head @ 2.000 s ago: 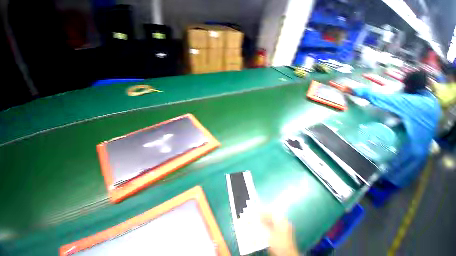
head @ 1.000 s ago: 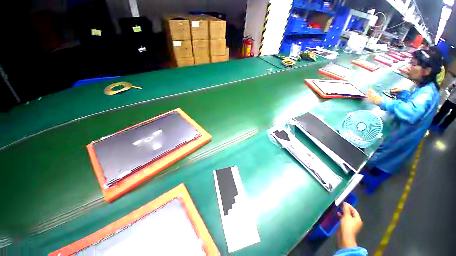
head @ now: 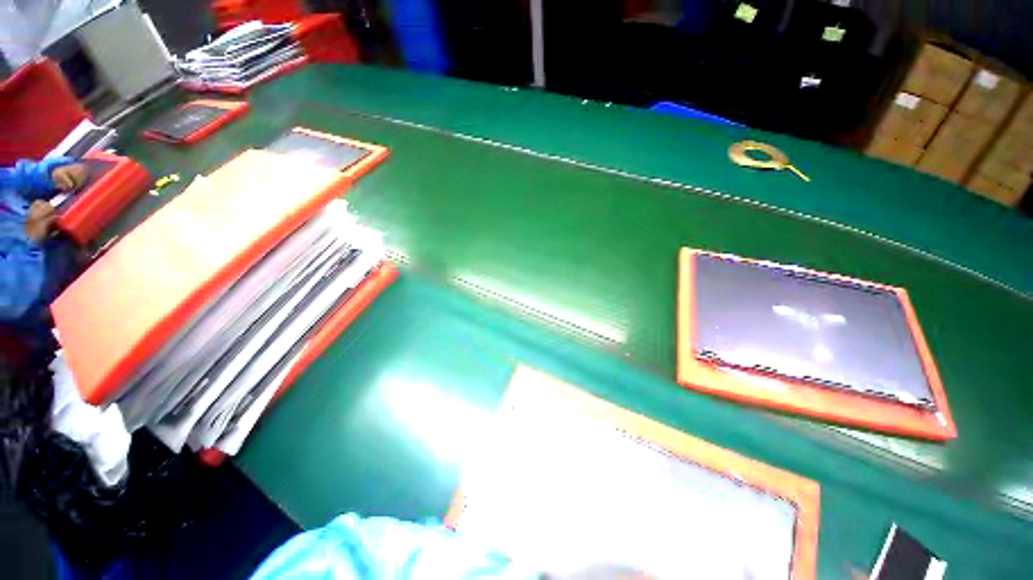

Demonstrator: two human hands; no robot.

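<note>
A panel (head: 668, 499), white with glare, lies in an orange foam tray (head: 807, 510) at the bottom centre. A blue sleeve (head: 368, 552), seemingly of my left arm, reaches in at the bottom edge over the tray's lower left. Only a blurred sliver that may be my left hand shows at the edge; its fingers are cut off. My right hand is not visible. The backing sheet (head: 906, 557) with a black block is cut off at the bottom right. A second grey panel (head: 810, 323) lies in its orange tray on the belt at the right.
A thick stack of orange foam trays and sheets (head: 215, 261) stands at left. Below it are a black plastic bag (head: 91, 499) and white crumpled wrap. A person's blue-sleeved arms and hands work on an orange tray at far left. A tape roll (head: 757, 155) lies across the belt.
The view has swung left; the tray stack has come in and the fan and bagged strips have left view. The hand seen at lower right is gone; a blue sleeve now shows at the bottom.
</note>
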